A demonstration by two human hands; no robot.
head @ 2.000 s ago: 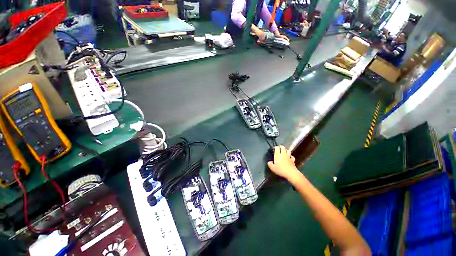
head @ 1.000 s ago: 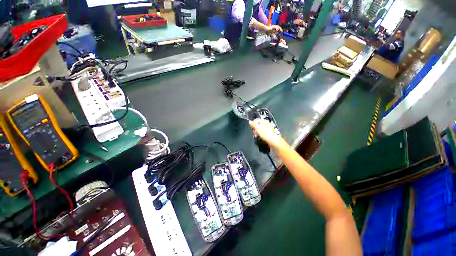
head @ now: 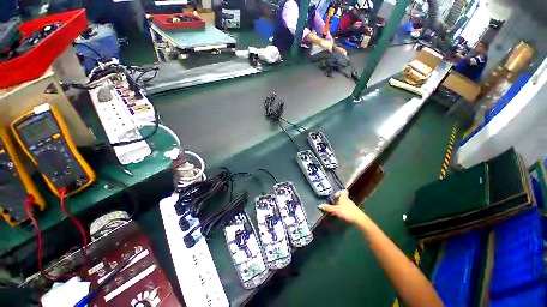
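Observation:
Two open adapter units lie side by side on the dark-green bench mat, the nearer one (head: 314, 173) and the farther one (head: 323, 150). Black cords run from their far ends to a small tangle (head: 274, 107). My right hand (head: 343, 207) is just beyond their near ends, at the bench edge, with its fingers on a short black cord; the fingertips are partly hidden. Three more open adapter units (head: 272, 231) lie side by side closer to me, right of a white power strip (head: 191, 255) with black plugs in it. My left hand is out of the picture.
Two yellow-edged multimeters (head: 53, 153) stand at left above a dark-red test box (head: 129, 270). A second power strip (head: 122, 120) lies on the green shelf. A green post (head: 375, 57) rises from the bench. Blue crates (head: 516, 252) stand at right. Another person's hands (head: 327, 45) work across the line.
My right hand has moved back from over the two farther units to their near ends. Those units now show uncovered, one shifted nearer to me and the three close units.

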